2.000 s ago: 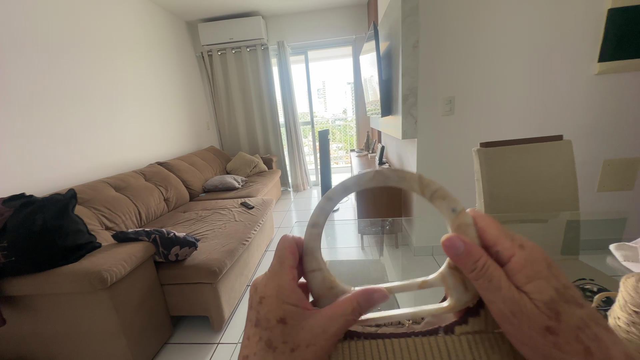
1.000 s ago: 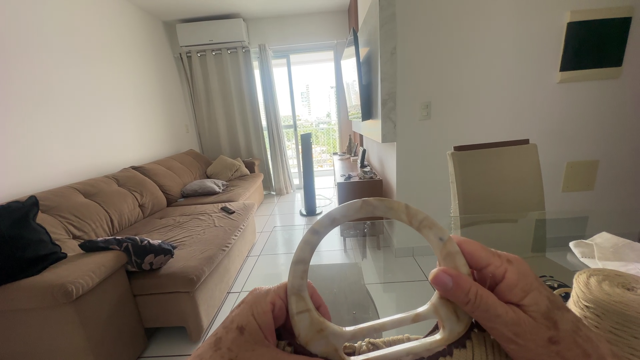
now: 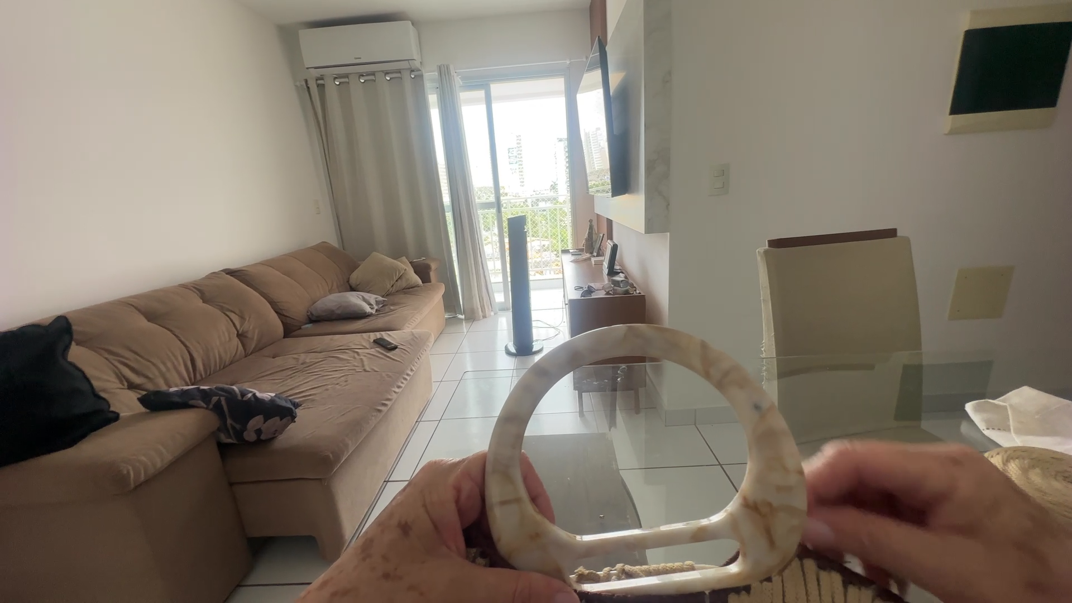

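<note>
A round, marbled cream bag handle [image 3: 645,339] with a slotted lower bar stands upright at the bottom centre, above a glass table. Cord work in beige and dark brown [image 3: 808,580] is joined to its lower bar. My left hand [image 3: 440,536] grips the handle's lower left side, thumb along the bottom. At the lower right my right hand [image 3: 930,511] is beside the handle's right edge, fingers bent at the dark brown trim; its fingertips are blurred and partly hidden, so whether they hold the cord work is unclear.
On the glass table [image 3: 846,394] at the right are a roll of beige cord [image 3: 1034,473] and a white cloth [image 3: 1022,417]. A cream chair [image 3: 842,301] stands behind it. A brown sofa [image 3: 327,410] runs along the left, and a black tower fan [image 3: 519,285] stands farther off.
My right hand has come off the handle's right side and moved down to the right, toward the trim. My left hand still holds the handle.
</note>
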